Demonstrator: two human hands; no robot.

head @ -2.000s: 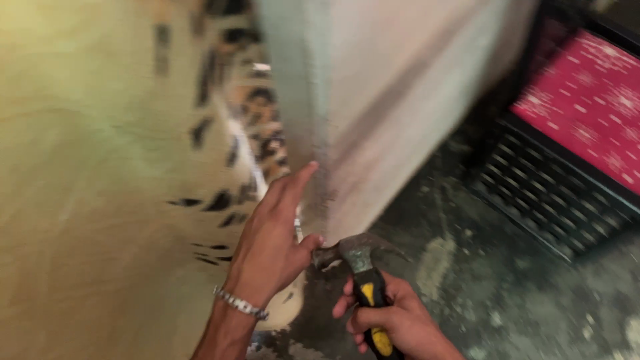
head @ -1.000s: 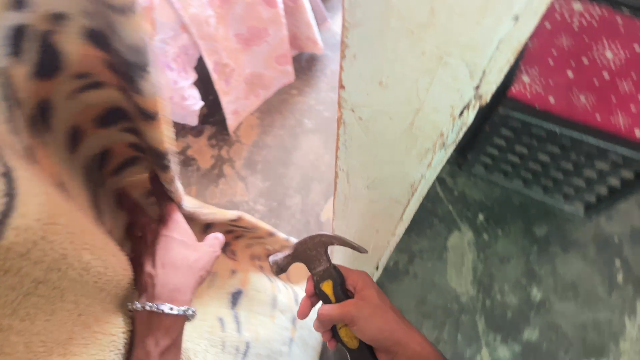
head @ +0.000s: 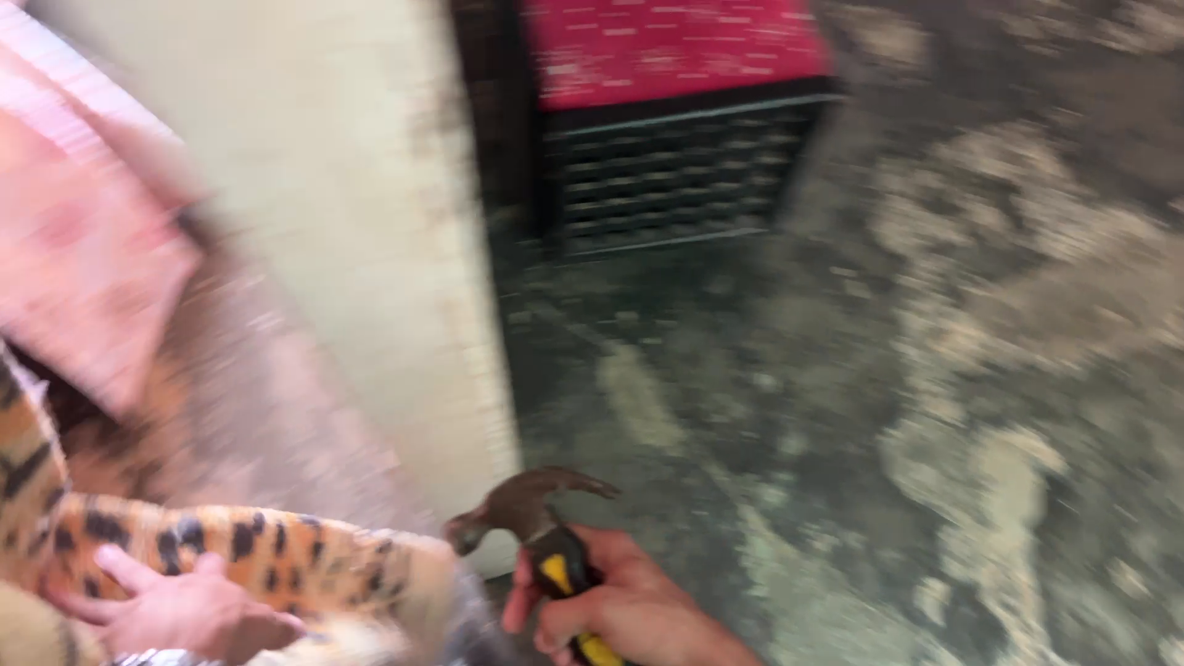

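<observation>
My right hand [head: 615,592] grips the black and yellow handle of a claw hammer [head: 532,504]. The rusty hammer head points up, its face to the left by the end of the spotted fabric and its claw to the right. At the lower left, my left hand [head: 185,606] lies with spread fingers on the orange and black animal-print fabric [head: 268,546], a bracelet at its wrist. Whether those fingers pinch any cloth is blurred. Just above the hammer ends a pale, worn upright panel [head: 370,277], chipped along its right edge.
Pink patterned cloth [head: 83,250] hangs at the left. A black basket-like container [head: 675,176] with a red patterned top [head: 675,46] stands beyond the panel. Stained dark concrete floor [head: 832,416] stretches across the right side.
My left hand has left the panel's edge, where it was two seconds ago, and is now on the print fabric. The hammer stays in my right hand. The view has swung to the right.
</observation>
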